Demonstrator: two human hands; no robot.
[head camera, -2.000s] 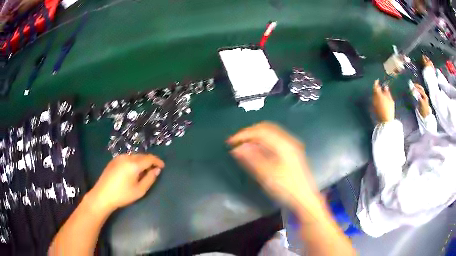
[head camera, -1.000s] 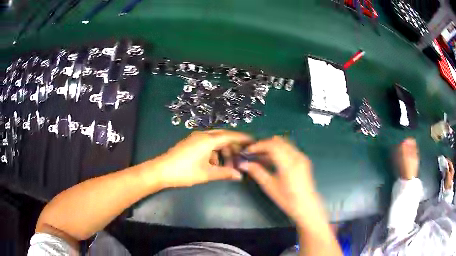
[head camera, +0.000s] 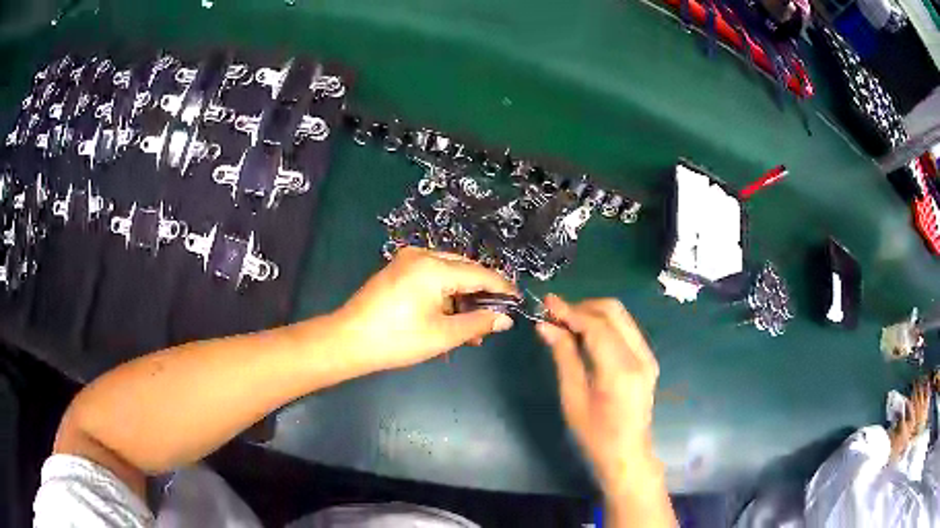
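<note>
My left hand (head camera: 417, 309) grips a small dark strap piece (head camera: 484, 301) between thumb and fingers, in front of the pile. My right hand (head camera: 608, 366) pinches a thin silver clip (head camera: 541, 312) at the right end of the strap piece. A tangled pile of black and silver clips (head camera: 495, 211) lies just behind my hands. Whether the clip grips the strap piece is too small to tell.
At left, rows of clipped pieces (head camera: 229, 253) lie on a black mat (head camera: 196, 289). A line of ringed parts (head camera: 495, 160) runs behind the pile. At right are a tray of white slips (head camera: 705, 229), a red pen (head camera: 764, 182), a ring cluster (head camera: 769, 301), a second tray (head camera: 842, 284) and a person's sleeve (head camera: 861, 474).
My hands came together in front of the pile. The dark piece and the silver clip now show between them. The view has shifted, with more of the black mat visible.
</note>
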